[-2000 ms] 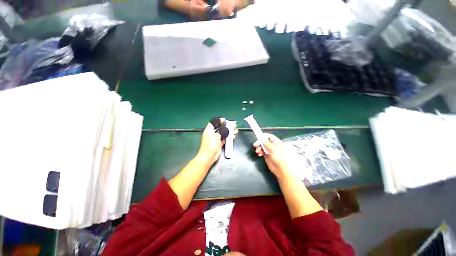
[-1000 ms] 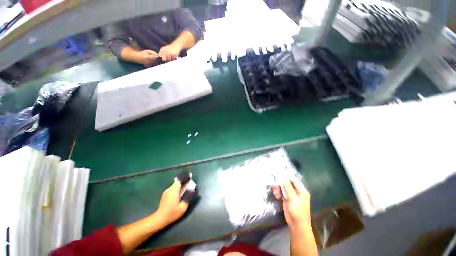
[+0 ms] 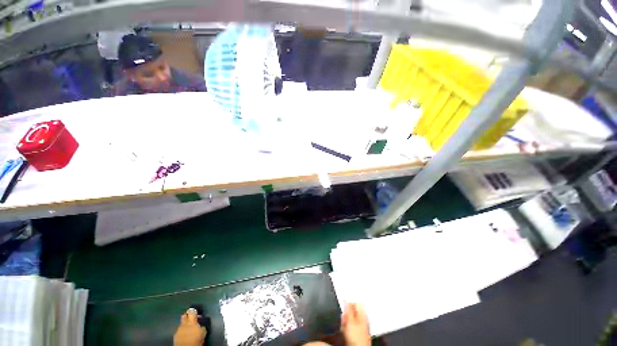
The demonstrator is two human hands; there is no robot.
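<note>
My left hand [image 3: 190,331] is at the bottom edge, partly cut off, closed around a black part [image 3: 203,320]. My right hand [image 3: 356,326] is at the bottom edge, partly cut off, against the near edge of the white foam trays [image 3: 419,270]; whether it grips them cannot be told. A clear poly bag [image 3: 260,312] lies on the green mat between my hands. Small black bits [image 3: 297,290] lie at its right edge. A white strip [image 3: 308,269] lies by the seam. Tiny white pieces [image 3: 197,259] are on the mat.
A white shelf [image 3: 203,162] crosses above the bench, bearing a red box [image 3: 48,145], blue fan [image 3: 243,78] and yellow bin [image 3: 440,94]. A grey post [image 3: 453,145] rises at right. Foam trays [image 3: 40,311] stand left. A black tray [image 3: 318,206] lies under the shelf. A person is behind.
The view has tilted up and right, showing the shelf. My right hand has left the poly bag and moved right to the foam trays. My left hand still holds the black part.
</note>
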